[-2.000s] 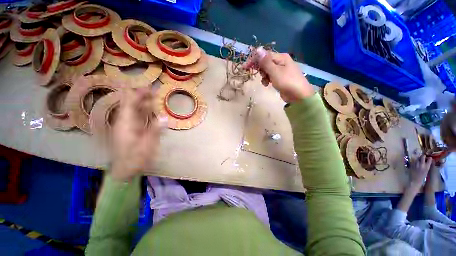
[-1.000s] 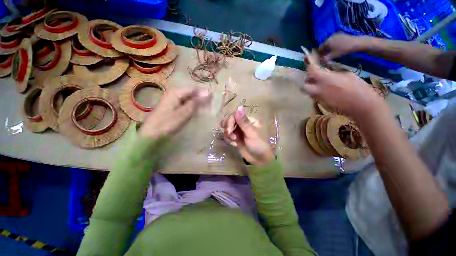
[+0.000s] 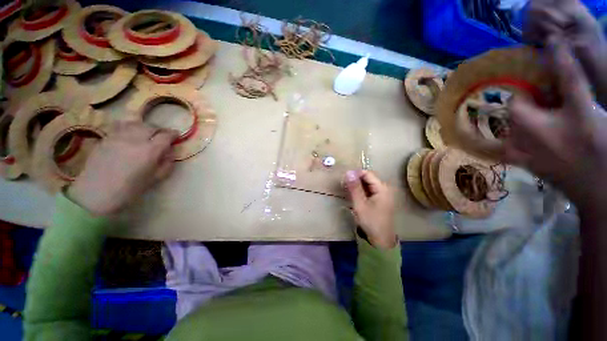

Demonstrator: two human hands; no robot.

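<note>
My left hand [image 3: 123, 166], slightly blurred, has its fingers on the near rim of a red-trimmed ring [image 3: 198, 125], at the right side of the pile. My right hand [image 3: 374, 203] is at the near right corner of the glue board [image 3: 306, 150], thumb and forefinger pinched together; whether they hold something thin is not clear. A small white glue tip [image 3: 329, 161] and brown spots lie on the board. A white glue bottle [image 3: 351, 76] lies behind it. Tangled brown cord [image 3: 256, 76] lies behind and to the left of the board.
More red-trimmed rings [image 3: 152, 33] are piled at the left. Corded rings [image 3: 456, 183] are stacked at the right. Another person's hands [image 3: 552, 113] hold a red-trimmed ring [image 3: 459, 86] above the right side. A blue crate [image 3: 459, 26] is behind. A blue bin [image 3: 133, 300] is below the table edge.
My left hand has moved left to the red-trimmed ring. My right hand has moved right, to the board's corner. The other person now holds a ring above the right stack.
</note>
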